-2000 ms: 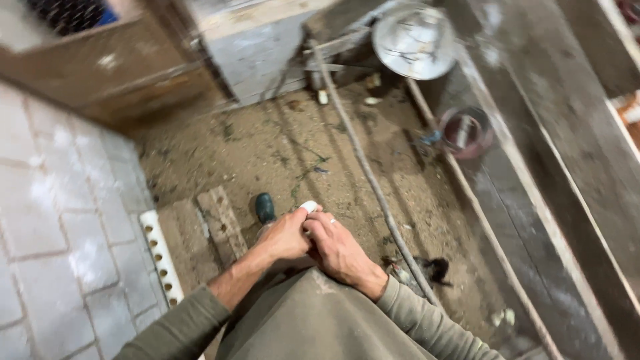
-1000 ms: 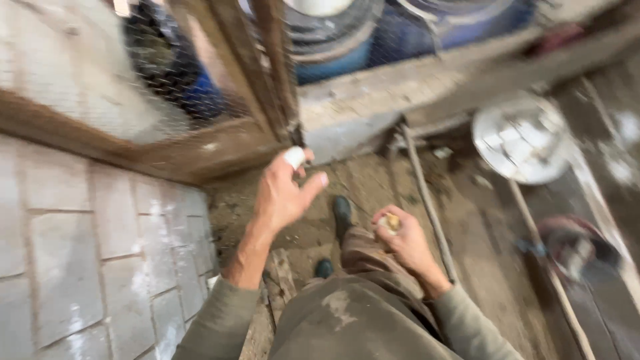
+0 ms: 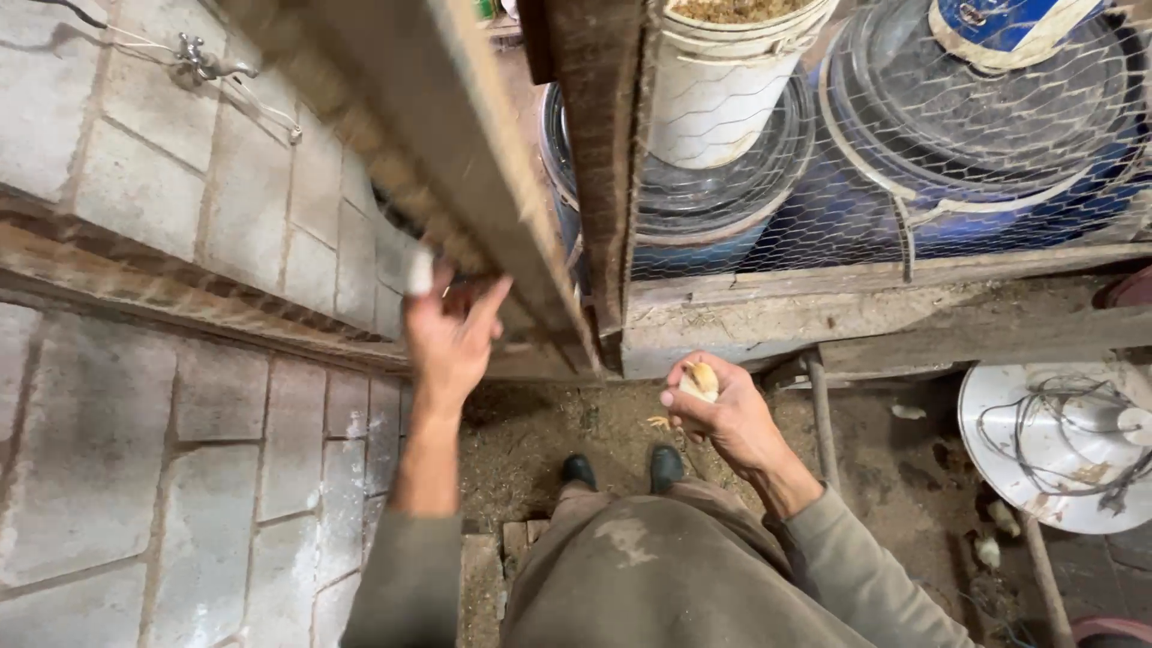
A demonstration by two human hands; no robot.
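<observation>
My right hand (image 3: 724,409) is closed around a small pale yellow chick (image 3: 700,382), whose head shows above the fingers and a foot below them. My left hand (image 3: 450,328), with a white wrap on one finger, is raised at the wooden frame of a wire-mesh door (image 3: 504,180). Its thumb and a finger are apart; whether the fingers touch the wood is blurred. The door's edge stands at an angle beside a wooden post (image 3: 612,162).
Behind wire mesh stand a white bucket (image 3: 720,90) and lidded blue barrels (image 3: 972,108). A metal heat lamp reflector (image 3: 1062,441) with a cord lies at right, with chicks (image 3: 987,551) near it. A block wall (image 3: 99,432) rises at left; a wooden pole (image 3: 823,418) stands near my right hand.
My hands, together two seconds ago, are now apart. My left hand has moved up to the door, whose frame now stands at a different angle. The view has shifted toward the barrels.
</observation>
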